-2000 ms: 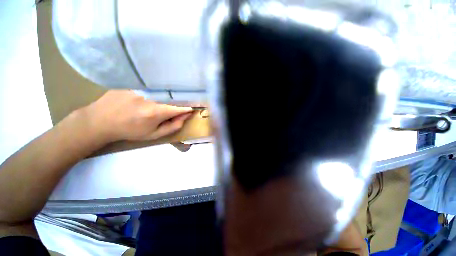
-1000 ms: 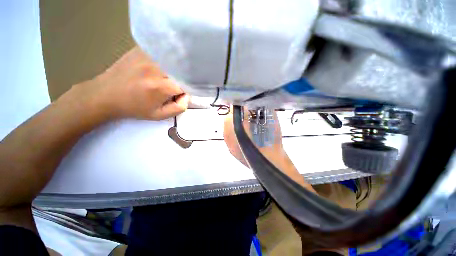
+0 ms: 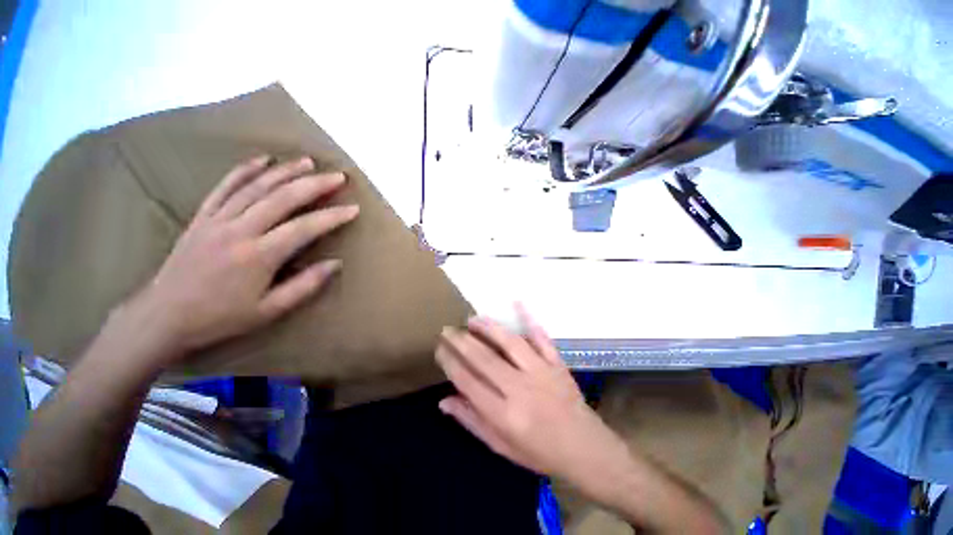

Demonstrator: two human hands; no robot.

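Observation:
A tan fabric panel [image 3: 387,293] lies on the white machine table at the left, its lower edge over the table's front edge near my lap. A seam line shows on its left part. My left hand [image 3: 256,240] lies flat on the panel, fingers spread. My right hand [image 3: 507,381] is at the panel's right corner by the table edge, fingers bent over the corner; whether it pinches the fabric is hard to tell. The sewing machine head [image 3: 627,84] stands at the upper right, with the presser foot area under it and no fabric there.
Black thread snips [image 3: 705,212] and an orange stick [image 3: 824,242] lie right of the needle area. A grey-blue ribbed block [image 3: 593,210] sits by the foot. A ruler strip [image 3: 731,350] runs along the front edge. Tan pieces [image 3: 669,439] hang below right, near blue plastic. White pieces [image 3: 188,465] lie lower left.
The panel has come out from behind the machine head to the front left. My left hand now lies on it, and my right hand has moved from the foot to the front edge. The view has shifted.

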